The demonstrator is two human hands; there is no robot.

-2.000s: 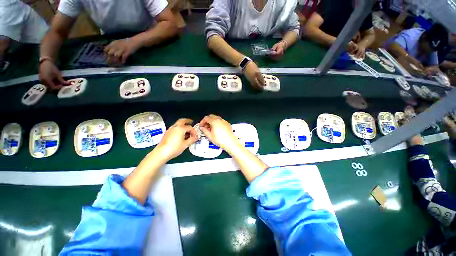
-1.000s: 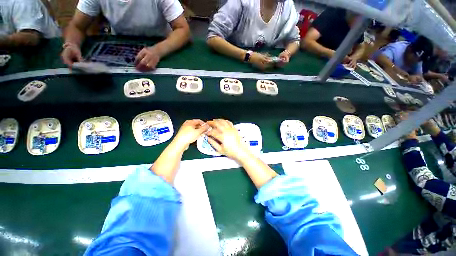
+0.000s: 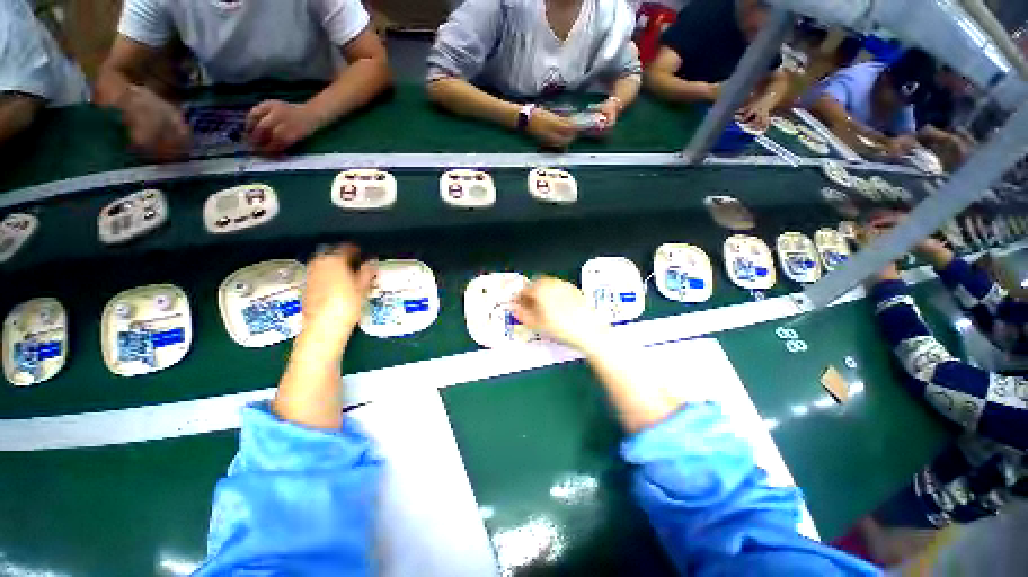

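My left hand (image 3: 335, 295) is over the conveyor, between a cream housing half (image 3: 265, 302) and another housing half (image 3: 399, 300), overlapping the edges of both. Its fingertips are blurred, and whether they hold anything cannot be told. My right hand (image 3: 560, 312) reaches over the right side of a third housing half (image 3: 492, 312), with its fingertips at the blue block inside. The fingers hide part of that block and any small part there. The shells lie open side up with blue parts inside.
More housing halves lie in the near row, one (image 3: 612, 290) just beyond my right hand. Faceplates (image 3: 364, 189) lie on the far lane. A pale rail (image 3: 282, 401) edges the belt. People work opposite; patterned sleeves (image 3: 941, 366) are at right. A slanted metal post (image 3: 902, 242) crosses the right.
My hands were together over one shell; now they are apart, left hand further left, right hand further right. The near-row shells and far-lane faceplates have shifted in view.
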